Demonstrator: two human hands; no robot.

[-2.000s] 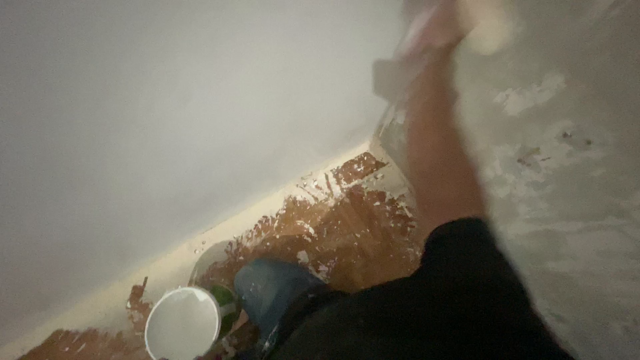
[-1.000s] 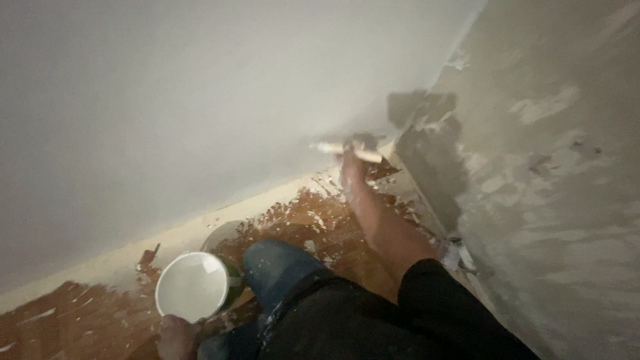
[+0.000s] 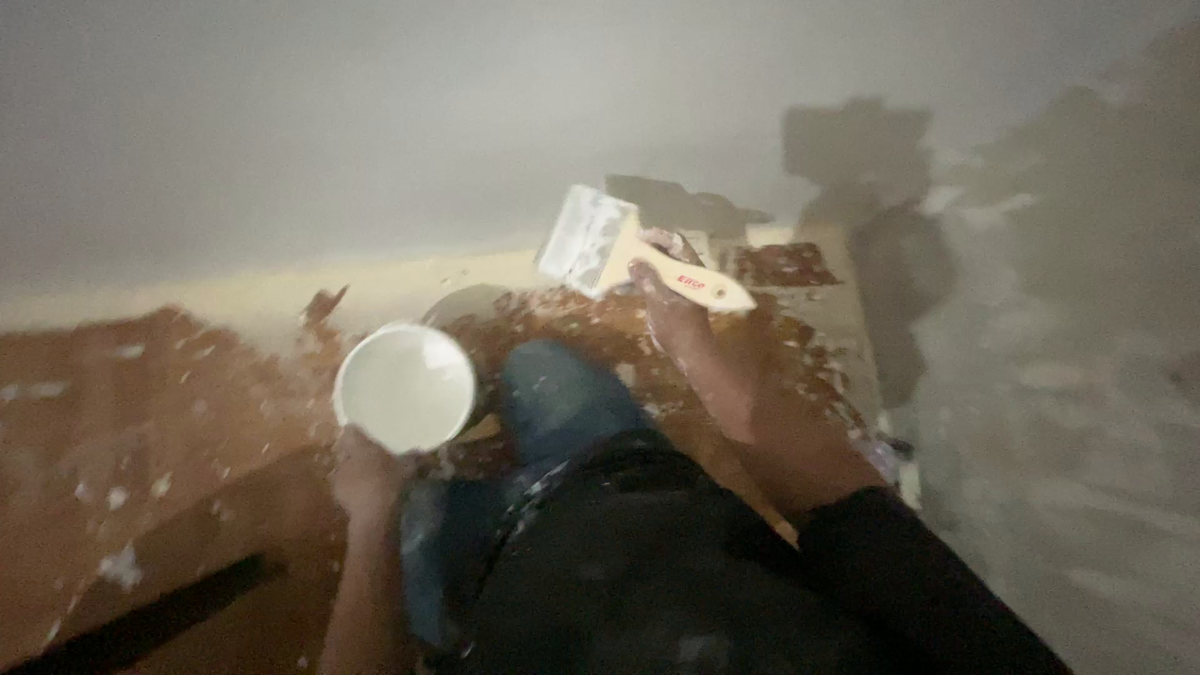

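A wide flat paintbrush with a pale wooden handle and white-coated bristles is in my right hand, its bristles pointing left, near the foot of the wall. Whether the bristles touch the wall cannot be told. My left hand grips the near rim of a round bucket at the left of my knee. White liquid, apparently paint, fills much of the view into the bucket. The fingers of my left hand are blurred and partly hidden by the rim.
A light wall stands ahead and meets a patchy grey wall at the right. Brown flooring bears white splashes, with a pale strip along the wall. A dark long object lies lower left.
My right hand was high near the corner two seconds ago, then came down low by the wall; it now holds the brush further back, nearer the bucket. My left hand has come into view at the bucket.
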